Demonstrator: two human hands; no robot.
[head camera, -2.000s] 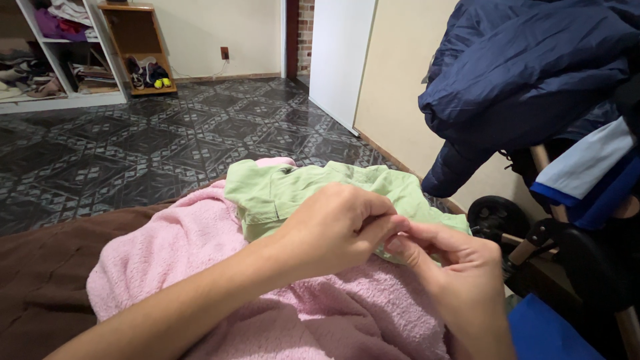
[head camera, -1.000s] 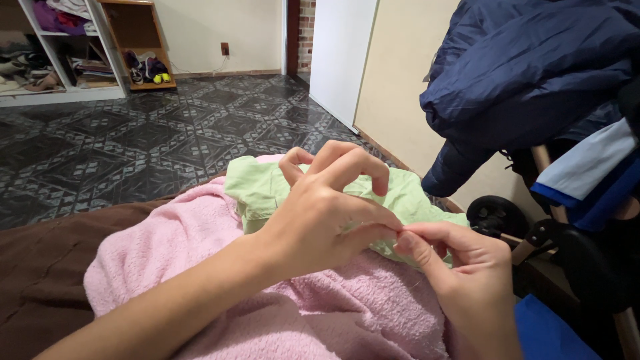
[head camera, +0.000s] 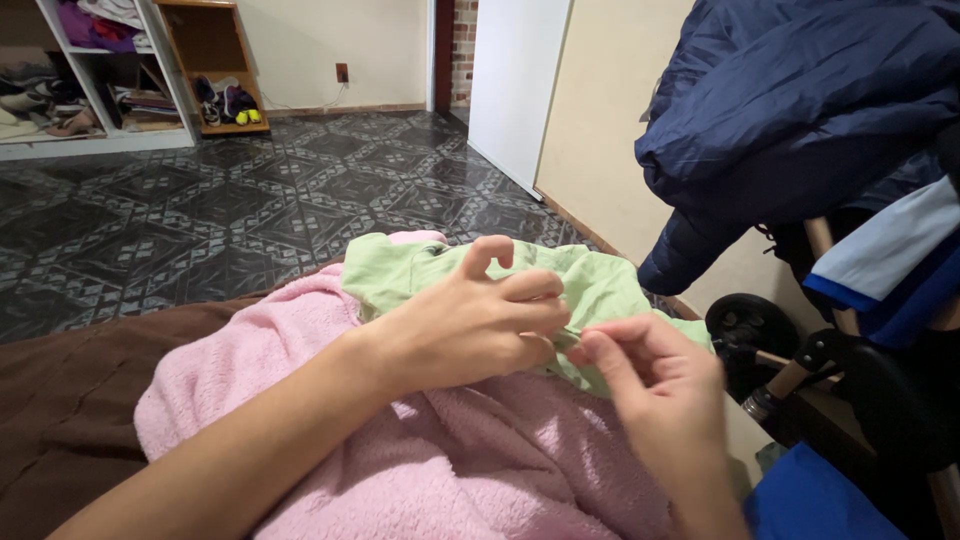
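Note:
A light green cloth garment (head camera: 600, 281) lies crumpled over a pink fleece blanket (head camera: 375, 465). My left hand (head camera: 480, 322) is above the green cloth, its thumb side near the fingertips of the other hand and its remaining fingers curled and spread. Thumb and forefinger of my right hand (head camera: 652, 367) are pinched together at the cloth's near edge, where a thin strand or fold seems to run between both hands. Whatever sits between the fingertips is too small to make out.
Brown fabric (head camera: 67, 397) spreads under the blanket at left. At right are a navy padded jacket (head camera: 795, 112), a black wheel (head camera: 752, 322) on a frame and a blue item (head camera: 825, 495). Beyond the patterned tiled floor (head camera: 337, 187) stand white shelves (head camera: 161, 75) and a wooden shoe rack (head camera: 210, 45).
My left hand has opened from a closer curl beside the right fingertips, its fingers now more spread. The right hand stays pinched near the same place. The blanket has barely moved.

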